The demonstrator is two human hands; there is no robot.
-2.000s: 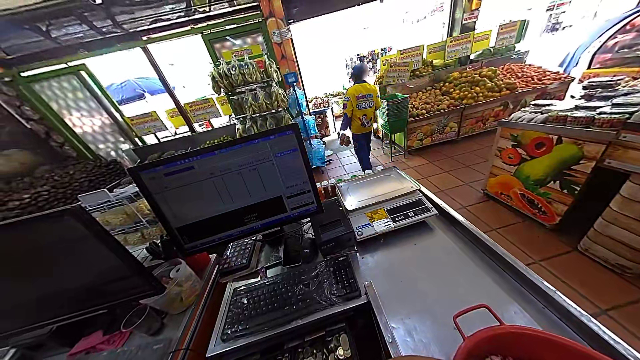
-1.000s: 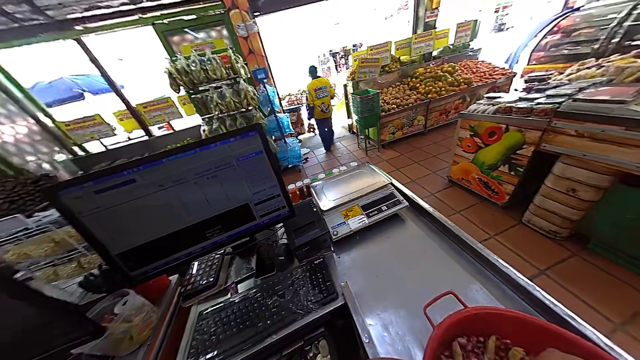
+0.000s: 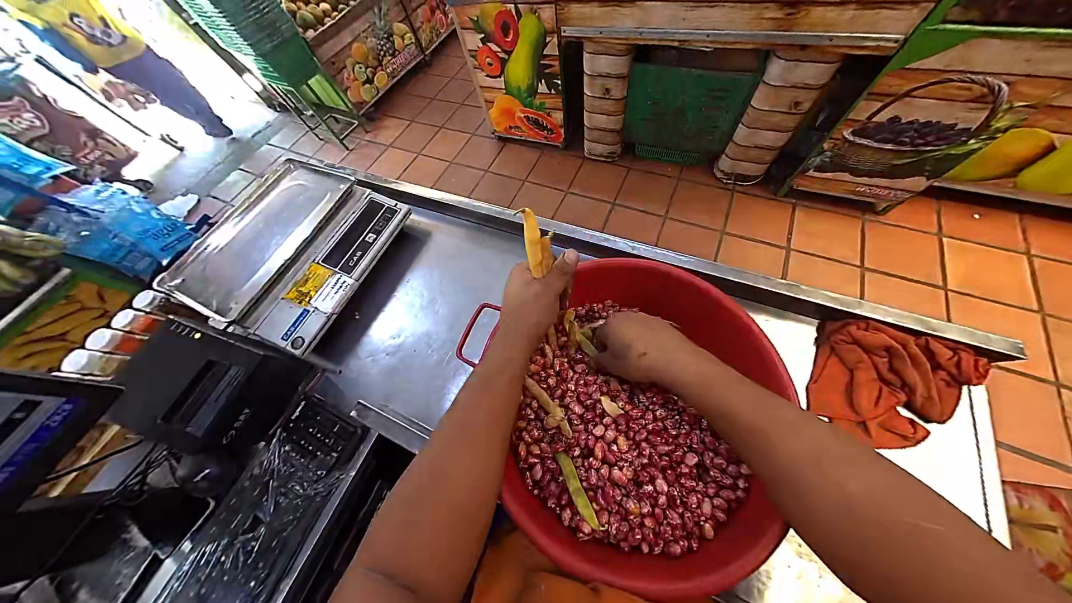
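A red plastic basin (image 3: pixel 741 343) holds many speckled red beans (image 3: pixel 645 469) with some pods among them. My left hand (image 3: pixel 536 293), at the basin's far left rim, is closed around yellowish bean pods (image 3: pixel 533 239) that stick up from the fist. Inside the basin, to the right of it, my right hand (image 3: pixel 632 345) is bent down over the beans beside pale pods (image 3: pixel 579 333); its fingertips are hidden. A green pod (image 3: pixel 578 490) and a dry tan pod (image 3: pixel 548 404) lie on the beans.
The basin rests on a metal counter (image 3: pixel 427 293). An electronic scale (image 3: pixel 285 251) stands to the left, with a black printer (image 3: pixel 218 389) and a plastic-covered keyboard (image 3: pixel 251 502) nearer me. An orange cloth (image 3: pixel 888 377) lies at the right. Beyond are fruit stands and a person (image 3: pixel 117 50) in yellow.
The view has swung down and right to the basin. Both hands and forearms are now in view, with pods in the left hand; neither hand shows in the earlier frames.
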